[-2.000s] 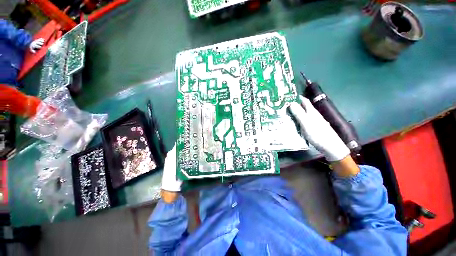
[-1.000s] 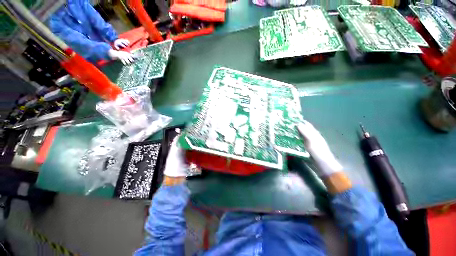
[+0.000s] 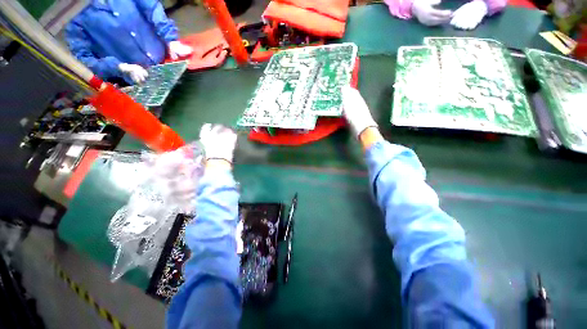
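Note:
A power supply board (image 3: 299,87), green solder side up, lies on a red foam pad (image 3: 299,136) on the far part of the bench. My right hand (image 3: 358,114), in a white glove, is at the board's right edge and seems to hold it; its fingertips are partly hidden there. My left hand (image 3: 218,141), white-gloved and slightly blurred, is just off the board's near left corner and holds nothing visible.
Two more boards (image 3: 460,87) (image 3: 566,96) lie at right. Near me are two black parts trays (image 3: 260,250) (image 3: 168,266), dark thin tools (image 3: 289,238), crumpled plastic bags (image 3: 138,225) and the electric screwdriver (image 3: 540,308). A red post (image 3: 138,119) slants at left. Gloved people work beyond.
The board and its red pad have moved away from me to the far part of the bench. My left hand has come off the board; my right hand has stayed at its right side.

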